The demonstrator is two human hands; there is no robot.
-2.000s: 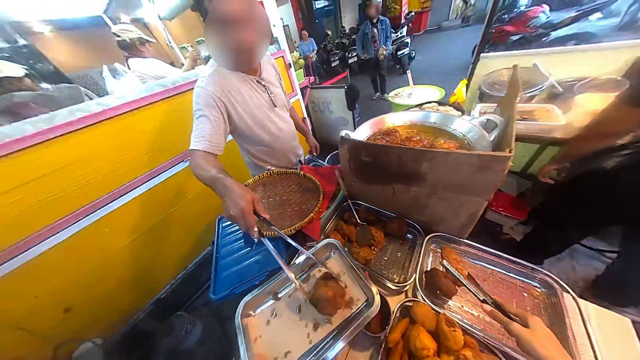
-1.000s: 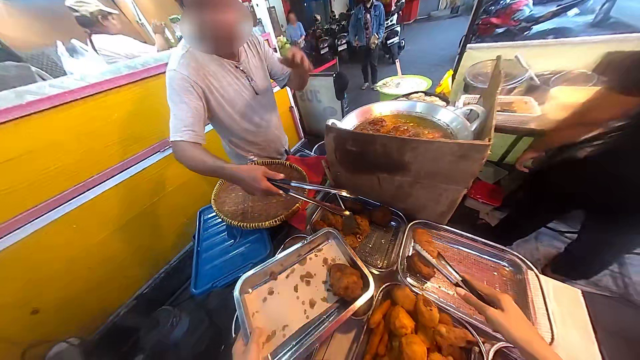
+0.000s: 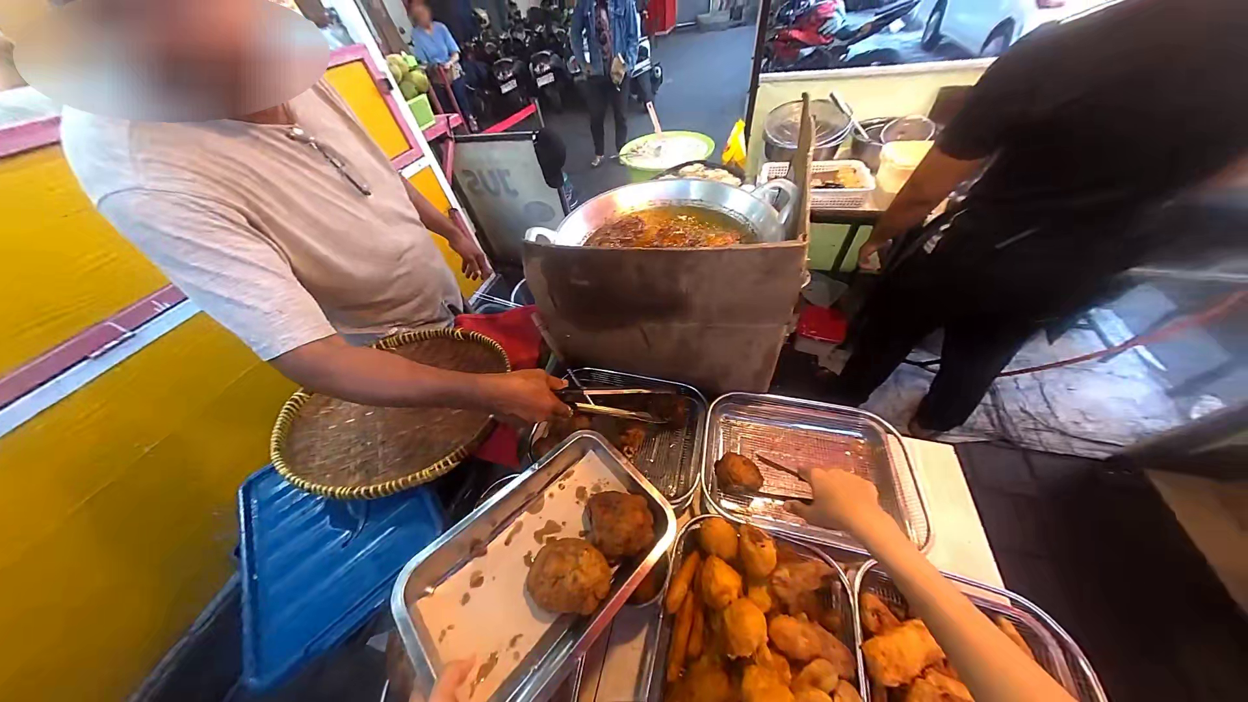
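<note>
My left hand grips the near edge of a metal tray lined with oil-spotted paper. Two browned fried balls lie on that paper. At the right, my right hand holds metal tongs over a wire-lined steel tray. A single dark fried ball sits by the tongs' tips; whether they touch it I cannot tell. Across from me, a co-worker's hand works a second pair of tongs in the back tray, which holds dark fried pieces.
Trays of fried food fill the near side. Behind stands a large pan of hot oil inside a brown shield. A round woven basket and a blue lid lie left. A person in black stands at the right.
The paper-lined tray holds two fried balls, where a second ago one showed. The co-worker's tongs have reached down into the back tray. The person in black has come further into view.
</note>
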